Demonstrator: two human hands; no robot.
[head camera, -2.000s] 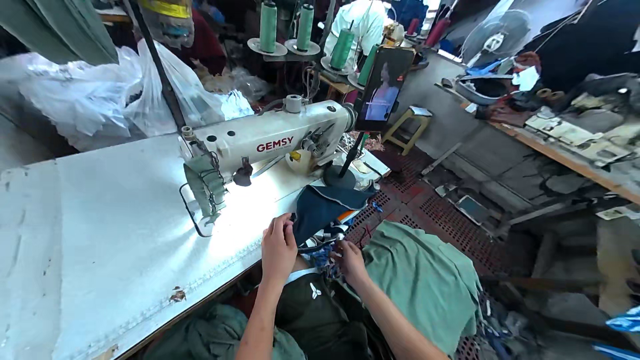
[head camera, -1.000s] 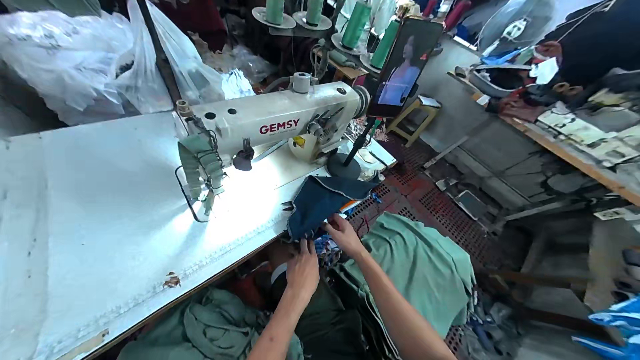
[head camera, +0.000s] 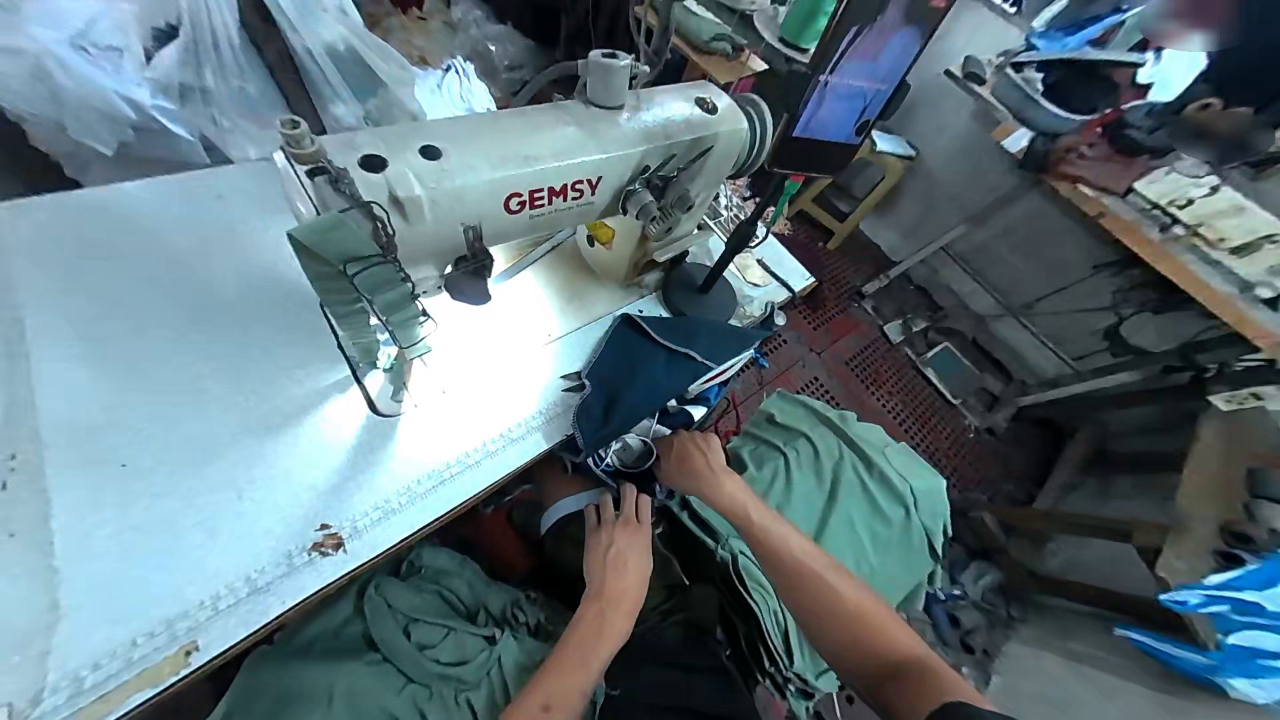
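At the table's front edge, my left hand (head camera: 618, 545) rests with extended fingertips on dark cloth in my lap; whether it grips anything cannot be told. Just to its right, my right hand (head camera: 695, 465) has curled fingers against a bundle of fabric scraps and thread (head camera: 632, 452), its fingertips hidden. Navy blue cloth (head camera: 640, 375) with an overlocked edge lies over the table corner above both hands. A white industrial sewing machine (head camera: 540, 165) stands behind, its lamp lighting the needle area. Green cloth (head camera: 830, 490) is draped to the right of my right hand, and more green cloth (head camera: 440, 630) lies bunched at lower left.
A phone (head camera: 860, 70) on a stand with a round black base (head camera: 698, 292) is at the table's right end. Small snips (head camera: 573, 382) lie beside the navy cloth. Plastic bags (head camera: 210, 80) are behind the table (head camera: 180, 400); a cluttered bench (head camera: 1150, 240) is at right.
Two seconds ago my hands were apart at the navy cloth's lower edge; now they are closer together, my left hand lower, below the scraps. The view has moved closer to the table.
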